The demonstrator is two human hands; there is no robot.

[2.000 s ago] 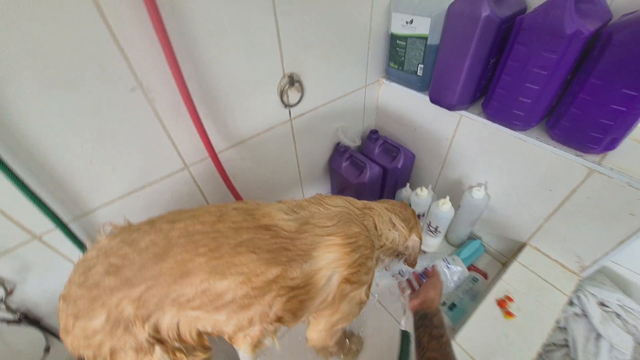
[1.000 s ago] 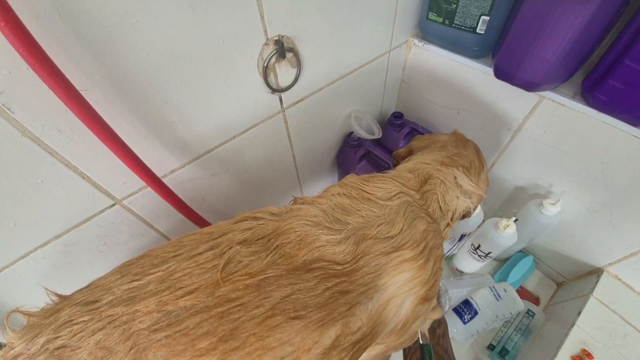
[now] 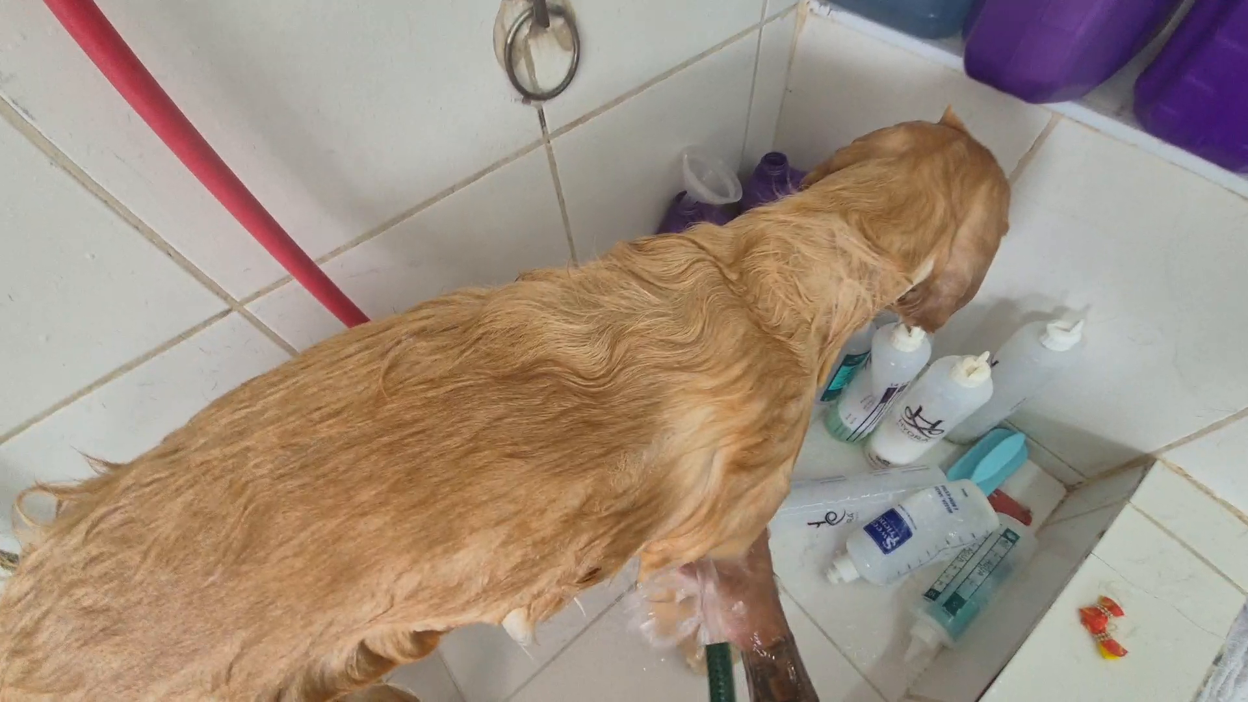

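Note:
A wet golden-coated dog [image 3: 468, 429] stands across the view, its head at the upper right, turned toward the tiled corner. Under its chest, beside a front leg, is my right hand [image 3: 726, 604], with water splashing around the fingers. A green hose [image 3: 720, 673] runs up into this hand, which looks closed around it; the hose's end is hidden by hand and water. My left hand is out of view. To the right of my hand lie a clear bottle with a blue label [image 3: 916, 531] and a bottle of teal liquid [image 3: 970, 585].
Squeeze bottles [image 3: 933, 409] stand in the corner near a turquoise brush-like object [image 3: 990, 458]. Purple jugs [image 3: 1068, 44] line the shelf above; others stand behind the dog. A metal ring [image 3: 541, 54] and a red hose [image 3: 205, 161] are by the wall. A candy wrapper [image 3: 1104, 626] lies on the right ledge.
The dog has raised its head from beside the bottles. My right hand has moved from the bottles to the dog's front leg. The view has come closer.

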